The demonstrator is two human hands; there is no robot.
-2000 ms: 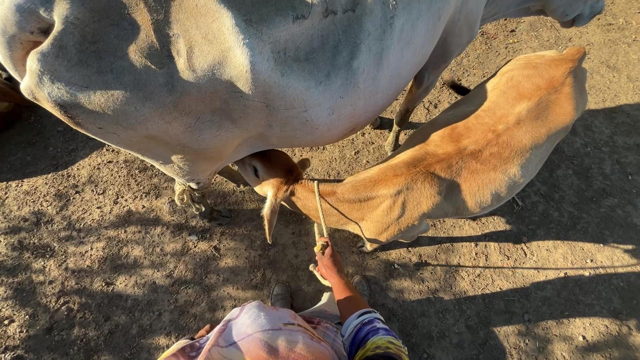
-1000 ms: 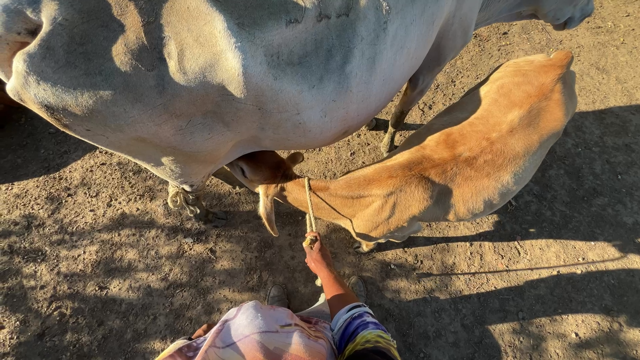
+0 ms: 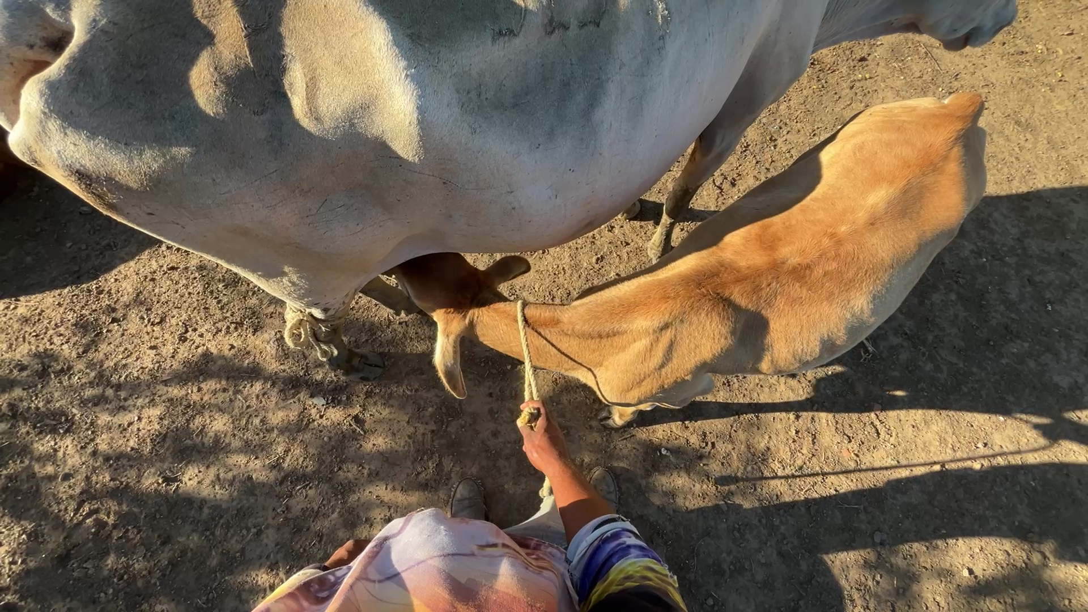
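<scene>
My right hand [image 3: 542, 438] is closed around a knotted rope [image 3: 528, 361] that loops about the neck of a tan calf [image 3: 790, 263]. The calf stands to the right of my hand, its head lowered under the rear belly of a pale grey cow [image 3: 476, 127]; its muzzle is hidden. Another rope [image 3: 311, 333] is wound around the cow's hind leg above the hoof. Of my left arm only a bit of skin shows beside the patterned cloth [image 3: 459, 565] over my front; the left hand itself cannot be seen.
The cow's body spans the upper part of the view, its head at the top right. Its front leg [image 3: 680, 200] stands behind the calf. My shoes [image 3: 468, 499] are on dry, bare dirt ground [image 3: 187, 442] crossed by long shadows.
The right hand stays on the rope, and the calf's head remains under the cow. The rope between hand and neck looks straighter than two seconds ago.
</scene>
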